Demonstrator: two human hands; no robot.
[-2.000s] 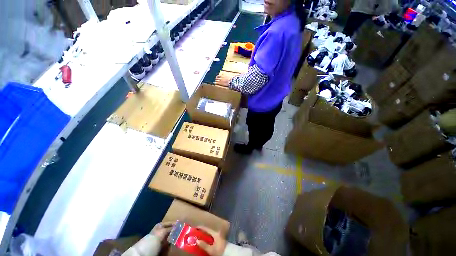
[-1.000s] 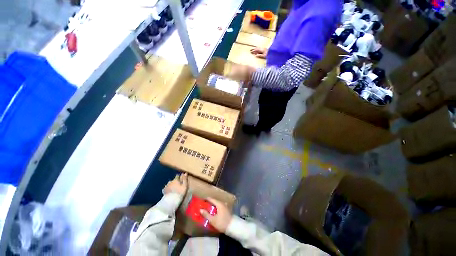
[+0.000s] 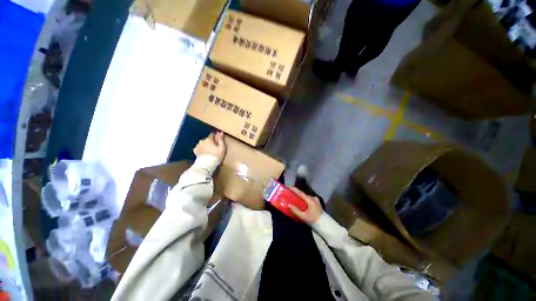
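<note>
A small brown carton (image 3: 244,167) lies with its flaps closed on the belt right in front of me. A shiny strip of clear tape shows on its top. My left hand (image 3: 210,147) rests on the carton's far left corner, holding nothing that I can see. My right hand (image 3: 310,207) grips the red tape dispenser (image 3: 286,199), whose pale front end is at the carton's near right edge. Two closed cartons with dark printing, one nearer (image 3: 232,104) and one farther (image 3: 258,50), lie beyond it.
An open carton with bagged products (image 3: 138,203) is at my left, beside clear plastic cups (image 3: 79,206). The white worktop (image 3: 135,88) runs along the left. A large open parts carton (image 3: 376,170) stands on the floor at right. A person's dark legs (image 3: 370,35) are farther off.
The view has tilted down. The red dispenser has moved from the carton's top to its right edge, and a tape strip now shows on top. My left hand stays at the far left corner.
</note>
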